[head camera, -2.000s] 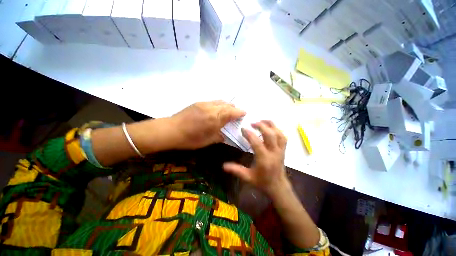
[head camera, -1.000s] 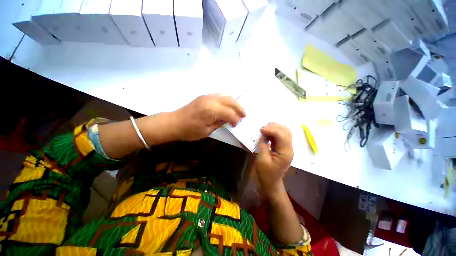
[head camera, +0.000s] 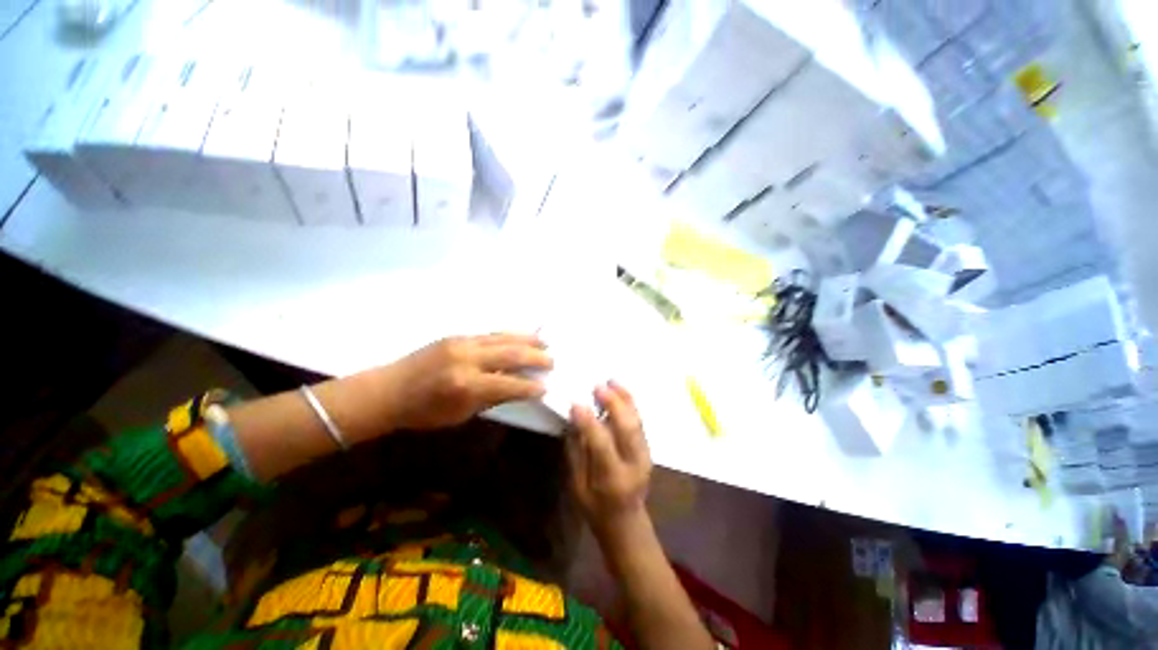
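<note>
A flat white piece (head camera: 544, 409) lies between my hands at the table's front edge. Glare hides its outline and print, and I cannot tell whether it is a sheet or part of a carton. My left hand (head camera: 472, 378) holds its left side, with the fingers pointing right. My right hand (head camera: 612, 447) holds its right side with bent fingers; its thumb is partly hidden.
White cartons (head camera: 381, 184) stand in a row at back left, more (head camera: 749, 127) at back centre. Olive strip (head camera: 650, 295), yellow paper (head camera: 718, 258), yellow piece (head camera: 704, 406), black cable bundle (head camera: 798, 340) and loose cartons (head camera: 866, 413) lie right. A person's grey clothing (head camera: 1102, 612) shows lower right.
The view has swung to the right and up, showing more cartons at the back. Both hands stay at the white piece; the right fingers have come closer to the left hand.
</note>
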